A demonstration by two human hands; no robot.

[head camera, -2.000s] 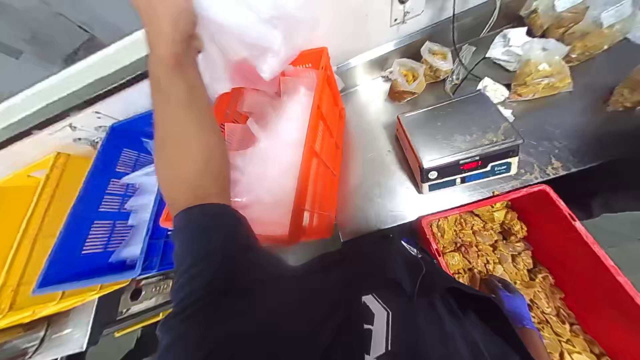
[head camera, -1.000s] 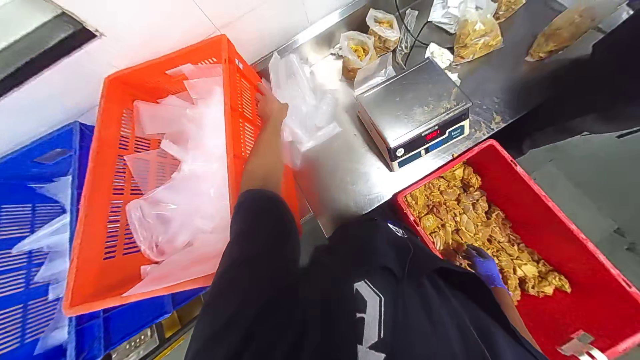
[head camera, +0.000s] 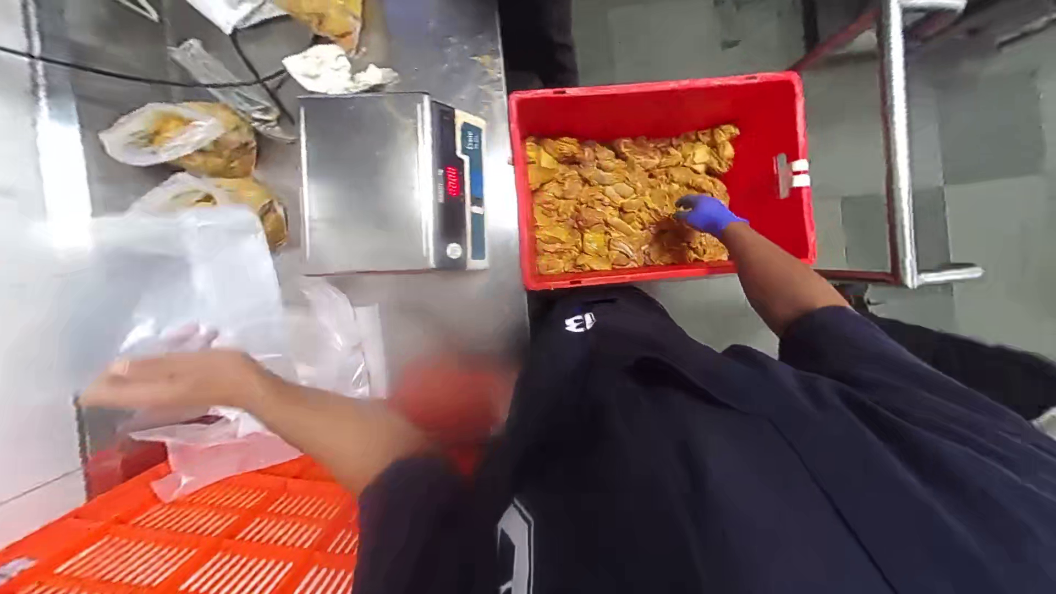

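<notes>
My left hand point(head camera: 169, 379), bare and blurred by motion, is stretched out over clear plastic bags point(head camera: 231, 289) on the steel counter; whether it grips one cannot be told. My right hand point(head camera: 709, 214), in a blue glove, rests on marinated meat pieces point(head camera: 610, 198) inside a red plastic crate point(head camera: 660, 95). Its fingertips touch the meat, and any piece held is hidden. Between my hands sits a digital weighing scale point(head camera: 367, 181) with a bare steel plate and a lit red display. An orange slotted crate point(head camera: 214, 528) lies at the lower left, with a bag partly over its edge.
Two open bags of yellow food point(head camera: 223, 148) point(head camera: 256, 202) stand left of the scale. Behind it lie a crumpled white item point(head camera: 330, 70), a black cable point(head camera: 148, 80) and another filled bag point(head camera: 330, 16). A metal tube frame point(head camera: 899, 148) stands right of the red crate.
My left hand has moved off the orange crate's side to over the plastic bags on the counter. My right hand remains at the meat in the red crate. The view has turned strongly.
</notes>
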